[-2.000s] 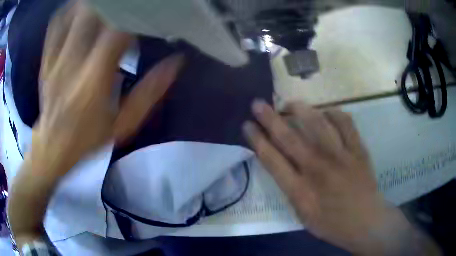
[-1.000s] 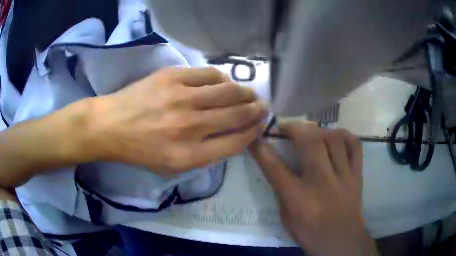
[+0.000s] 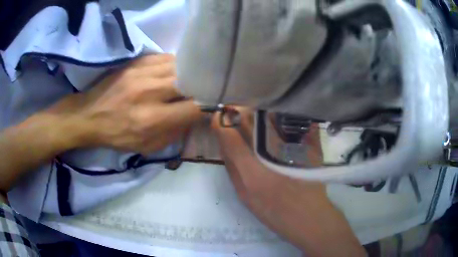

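The white panel, wrinkled and with thin dark edges, lies bunched at the left on the table. My left hand, a little blurred, lies on it with bent fingers closed at its right end, left of the wire loop. The cloth at the fingertips is hidden. My right hand reaches up from the front edge, its fingers around the loop and partly behind the sewing machine head. Whether it pinches cloth cannot be seen.
The machine's pale curved frame crosses the right side, partly over my right hand. Dark scissors lie partly hidden behind it. The white tabletop has faint ruler marks along its front edge. Dark fabric shows at the upper left.
The view has shifted, and the machine head now fills more of the picture. The dark panel left the front earlier, and the white panel came in. Both hands now work closer under the head.
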